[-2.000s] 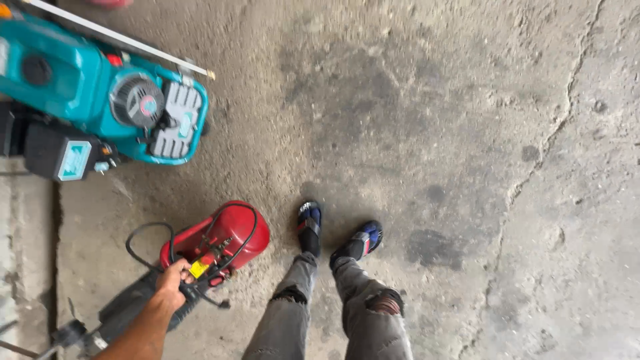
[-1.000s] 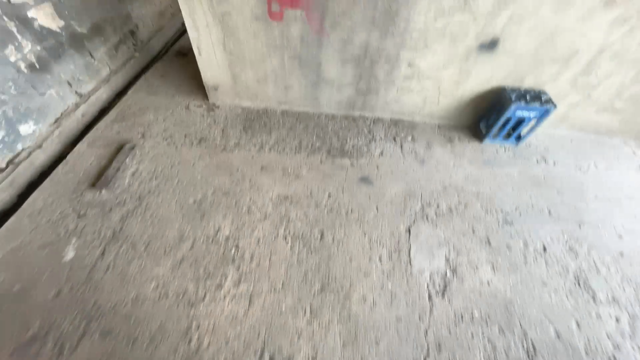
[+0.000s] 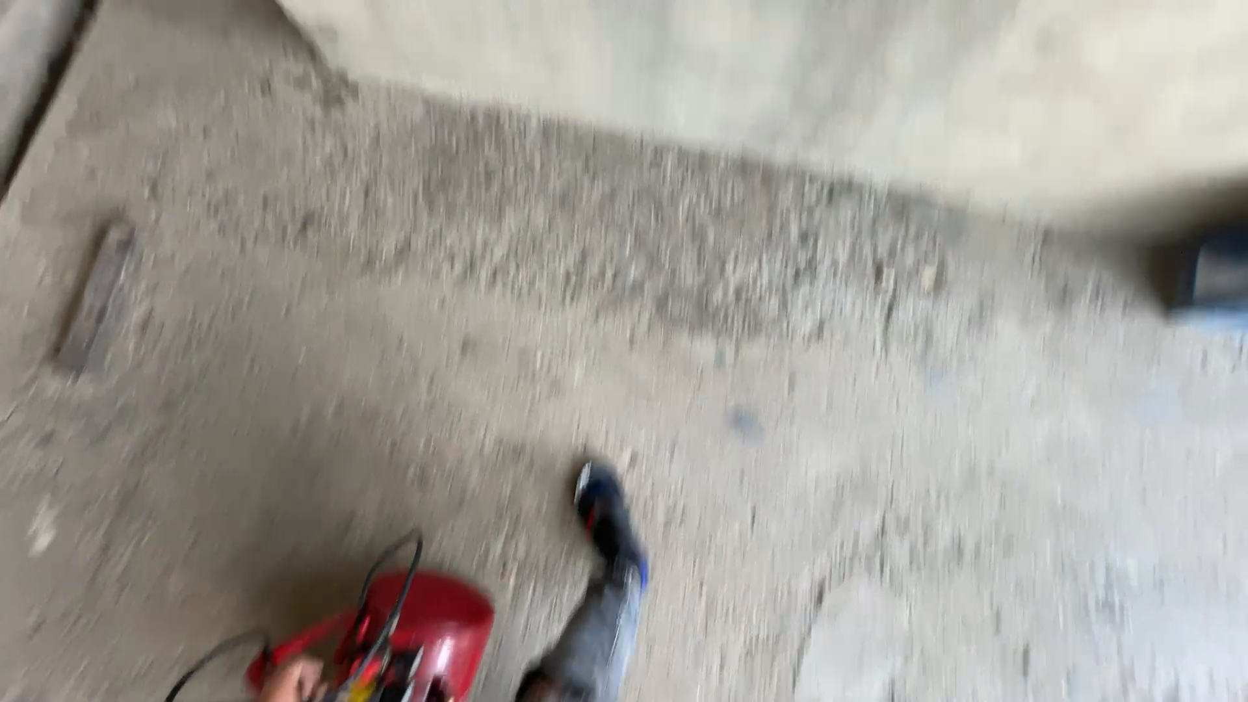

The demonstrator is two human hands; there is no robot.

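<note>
At the bottom left of the head view, my left hand [image 3: 292,678] is closed around part of a red machine [image 3: 444,619], only partly in frame. Its rounded red body shows beside the hand, with a black cable [image 3: 395,595] looping over it and a small yellow part near the fingers. What kind of machine it is cannot be told for sure. Motion blur hides the detail of the grip. My right hand is out of view. One of my feet, in a dark shoe [image 3: 600,492], is on the floor to the right of the machine.
Rough concrete floor [image 3: 682,390] with loose grit runs up to a pale wall [image 3: 731,78]. A flat strip, perhaps wood, [image 3: 97,292] lies at the left. A dark and blue object [image 3: 1219,273] stands by the wall at the right edge. A dark gap [image 3: 44,97] crosses the upper left.
The teal machine seen two seconds ago is out of view. The view has swung to the wall, then down a little, bringing my left hand and the red machine back into frame.
</note>
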